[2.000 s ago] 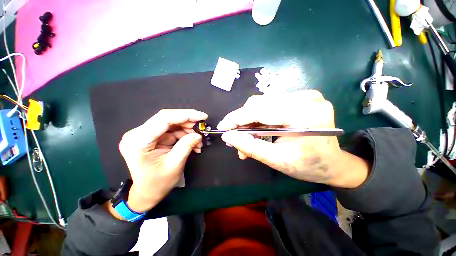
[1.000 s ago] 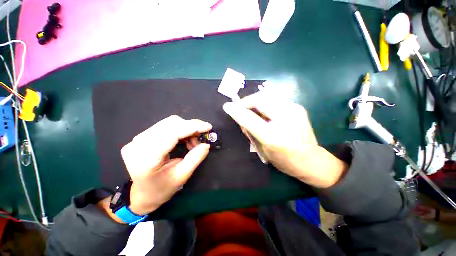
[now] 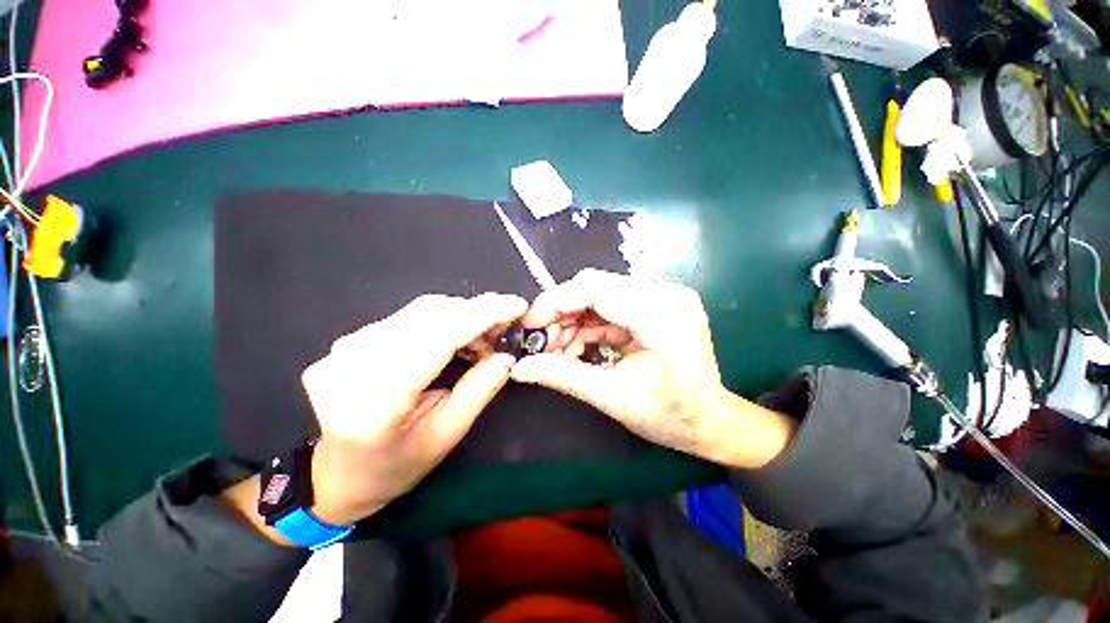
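Note:
A tiny black housing (image 3: 532, 341) with a pale round face is pinched between the fingertips of both hands over the black mat (image 3: 304, 304). My left hand (image 3: 408, 377) holds it from the left. My right hand (image 3: 639, 359) touches it from the right with thumb and fingers. A small dark and pale piece shows under the curled right fingers; I cannot tell what it is. The slim pointed tweezers (image 3: 523, 243) lie on the mat, their lower end hidden by my right hand. A white block (image 3: 541, 189) and tiny white pieces (image 3: 632, 241) are at the mat's top edge.
A white squeeze bottle (image 3: 670, 71) lies beyond the mat beside a pink sheet (image 3: 317, 61) with black housings (image 3: 118, 46). An air gun (image 3: 858, 298), yellow tool (image 3: 892, 152), white box (image 3: 858, 27) and cables are right. A yellow connector (image 3: 52, 237) and white cables are left.
The tweezers have left my right hand and lie on the mat. My right hand has come back to the housing beside my left. The white block has turned. The camera view has shifted.

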